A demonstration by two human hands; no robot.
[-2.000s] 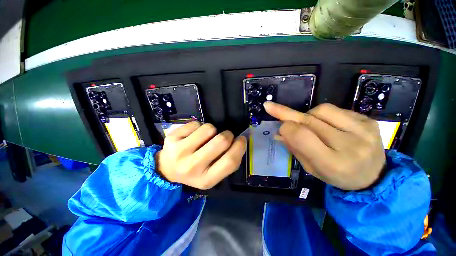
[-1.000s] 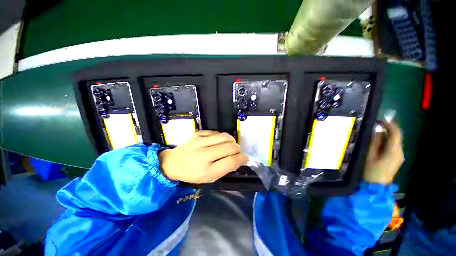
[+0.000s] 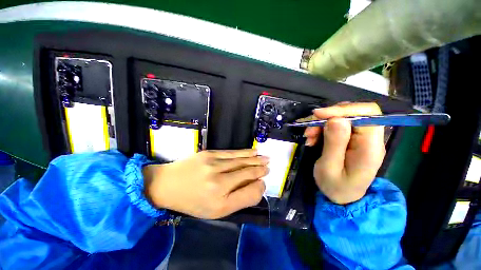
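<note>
An open-backed smartphone [image 3: 273, 166] lies in the black foam tray [image 3: 227, 118], with its camera module [image 3: 269, 109] at upper left and its white battery below. My right hand [image 3: 350, 153] grips slim metal tweezers [image 3: 398, 120]; their tip is just right of the camera lenses and the small white spot. Whether the tip touches the phone or holds a piece is too small to tell. My left hand [image 3: 216, 182] lies palm down, its fingertips over the battery's left edge. A thin clear film edge [image 3: 268, 211] hangs from its fingers; the rest is hidden.
Two more open phones lie in pockets to the left, one in the middle [image 3: 174, 108] and one at far left [image 3: 84, 100]. A film-wrapped post [image 3: 390, 37] slants across the upper right by the white belt edge [image 3: 232, 32]. A red object [image 3: 427, 139] is at right.
My right hand has come back from the tray's right side with tweezers, to the phone's camera area. My left hand has moved slightly, and less film shows below it. The view has shifted.
</note>
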